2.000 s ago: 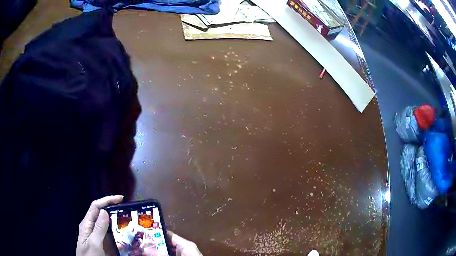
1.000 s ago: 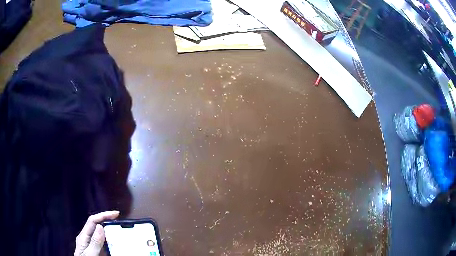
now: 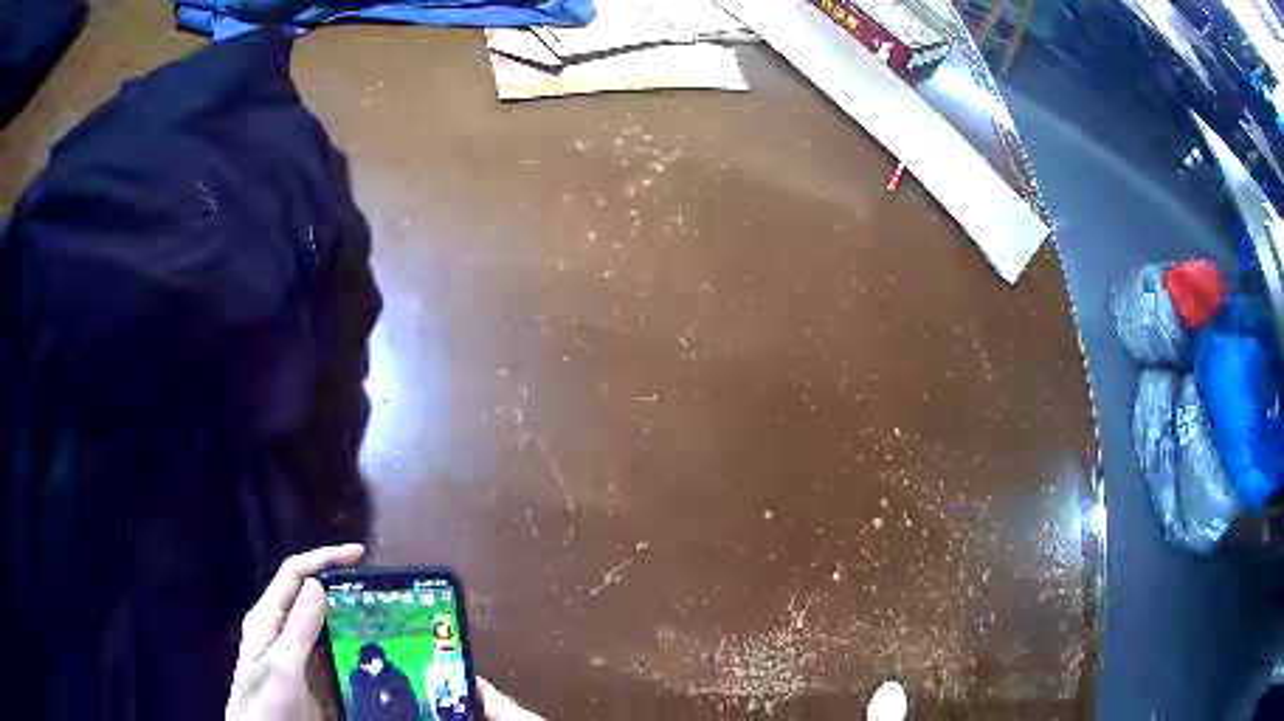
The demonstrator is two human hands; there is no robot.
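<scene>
A dark smartphone with a lit screen showing a green picture is at the bottom edge, partly cut off. My left hand holds it by its left side, fingers at the top left corner. A bit of my right hand shows at the phone's lower right side; most of it is outside the picture, so its hold cannot be told. A large dark garment heap lies at the left, beside and beyond the left hand. A white rounded piece, likely tailor's chalk, lies at the bottom edge.
On the glossy brown table, blue cloth and pale papers lie at the far side. A long pale strip, a dark red carton and a small red stick are far right. Stuffed bags stand beyond the table's right edge.
The phone's screen has changed from a white page to a green picture. Part of my right hand shows again beside the phone. The view has shifted slightly, with the white piece back in sight.
</scene>
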